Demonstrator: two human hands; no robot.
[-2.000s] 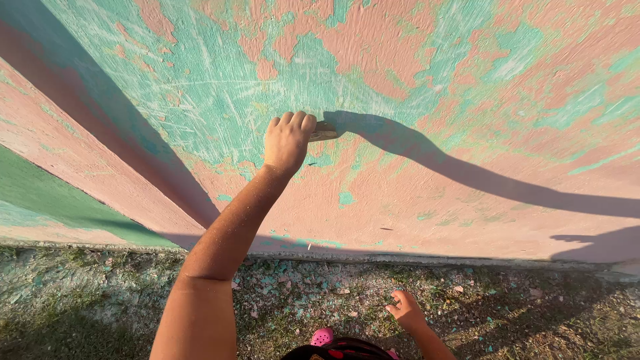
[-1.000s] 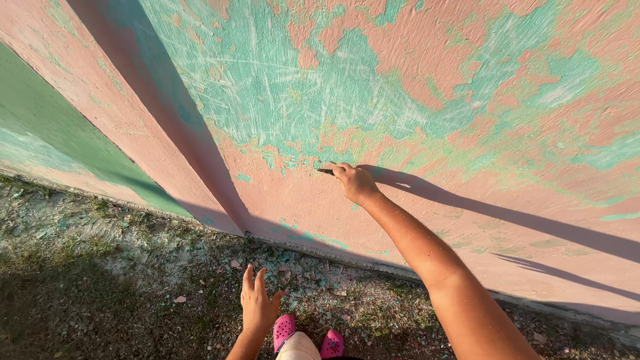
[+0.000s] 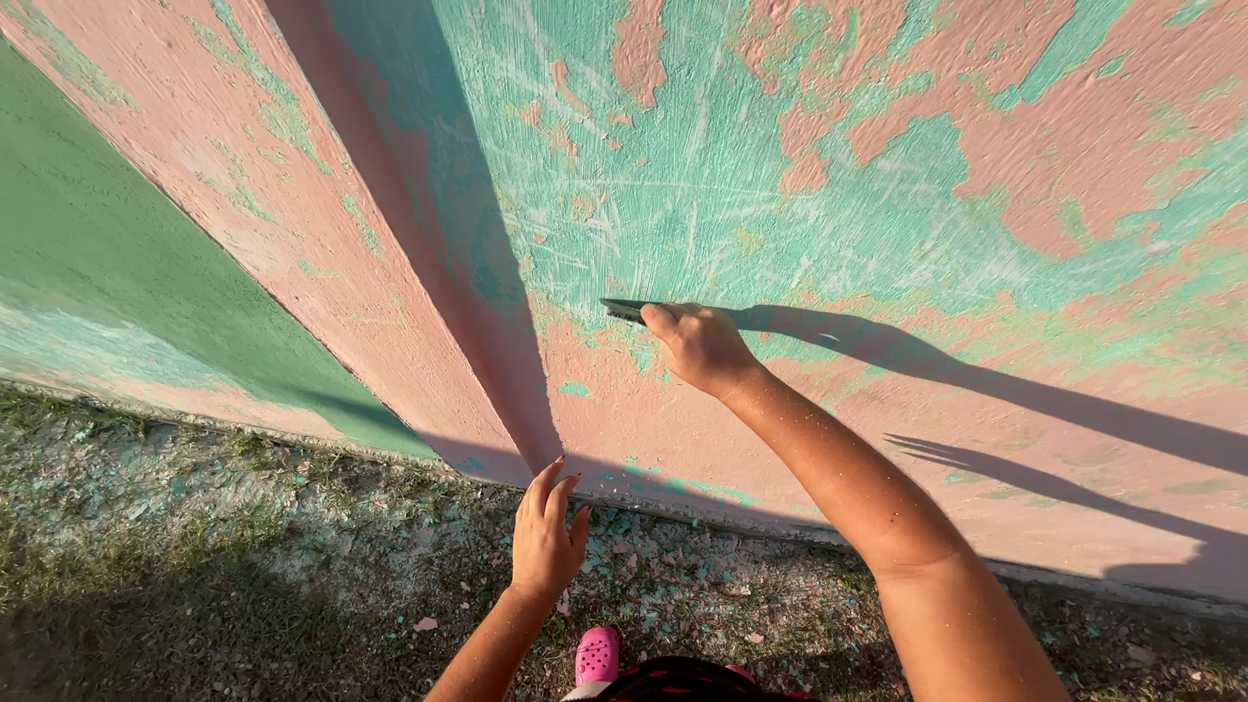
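My right hand (image 3: 704, 348) is closed around a dark flat scraper (image 3: 624, 310), whose edge lies at the wall, where turquoise paint borders the pink. Most of the tool is hidden in my fingers. The wall (image 3: 682, 429) shows patchy pink and turquoise paint with white scratches. My left hand (image 3: 548, 536) holds nothing; its fingers are apart, and in the view it overlaps the base of the wall below the pillar.
A pink pillar (image 3: 322, 234) juts out at the left, with a green panel (image 3: 146, 234) beyond it. Grassy ground (image 3: 244, 546) strewn with paint flakes runs along the wall's foot. A pink clog (image 3: 597, 655) shows at the bottom.
One second ago the scraper was on the pink paint just below the turquoise edge; now it is higher, at the turquoise. Two seconds ago my left hand, not my right, was up at the wall.
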